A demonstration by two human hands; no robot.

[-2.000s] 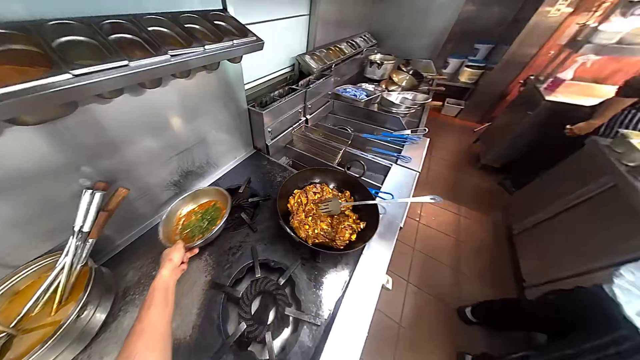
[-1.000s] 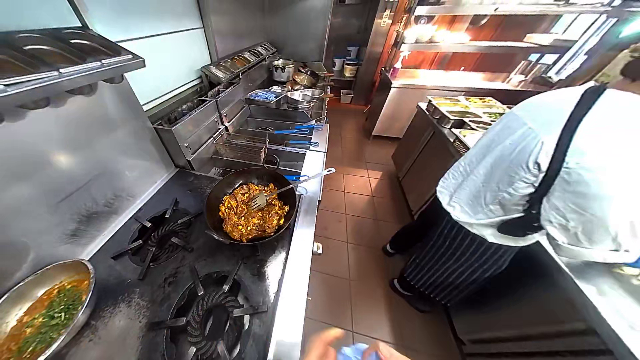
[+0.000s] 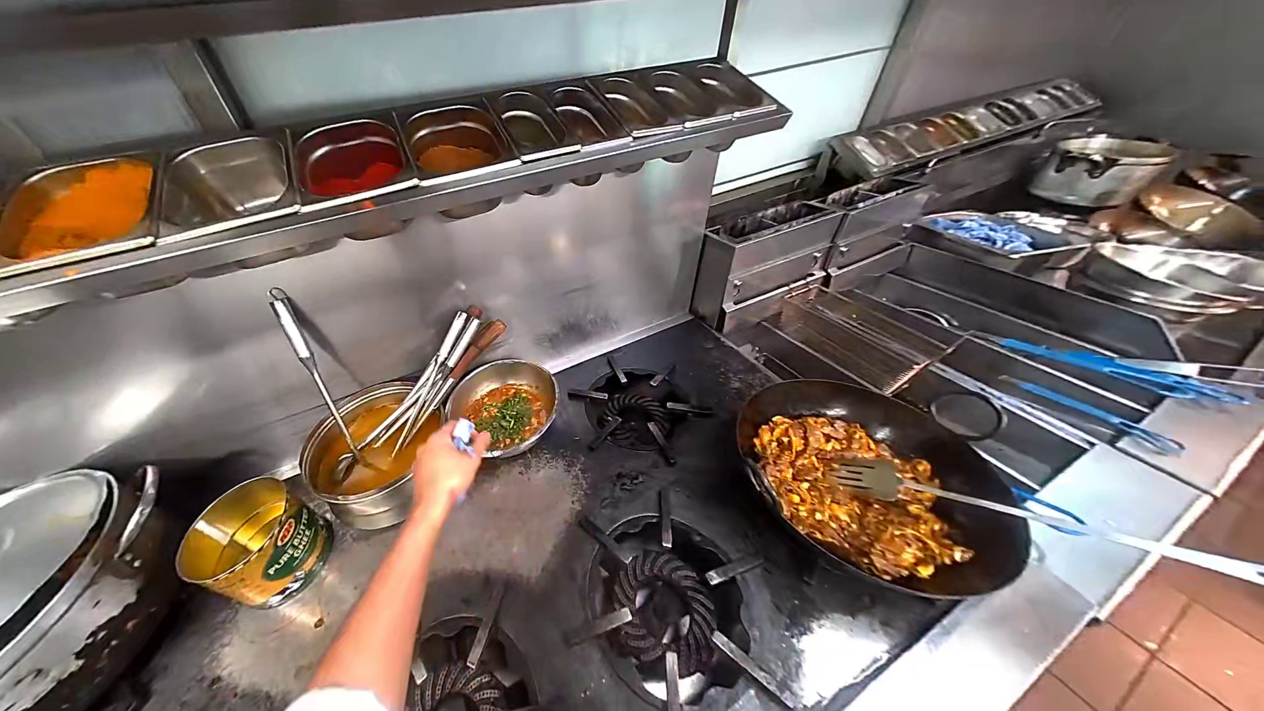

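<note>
My left hand [image 3: 449, 466] has its fingers closed on a small blue-and-white cloth [image 3: 463, 435], at the near left edge of a steel pan [image 3: 546, 383]. Red-orange food topped with chopped green herbs lies in that pan; whether the hand also grips its handle is hidden. Just left stands a steel pot [image 3: 370, 509] of orange-brown liquid, with a ladle [image 3: 308, 355] and several wooden-handled utensils [image 3: 464, 351] leaning in it. On the right, a black wok [image 3: 987, 538] contains browned food, and a slotted metal turner [image 3: 869, 479] rests in it. My right hand is out of view.
Burners with raised metal supports [image 3: 667, 602] lie between pan and wok. A ghee tin [image 3: 296, 548] and a large blackened pot [image 3: 89, 632] stand at left. A rack of spice containers [image 3: 355, 163] hangs behind. Blue-handled tongs [image 3: 1116, 365] lie at right.
Two seconds ago my left hand was at the pan without visible cloth. One second ago both hands were low in view with a blue cloth. Now the left is back at the pan. The view has swung left.
</note>
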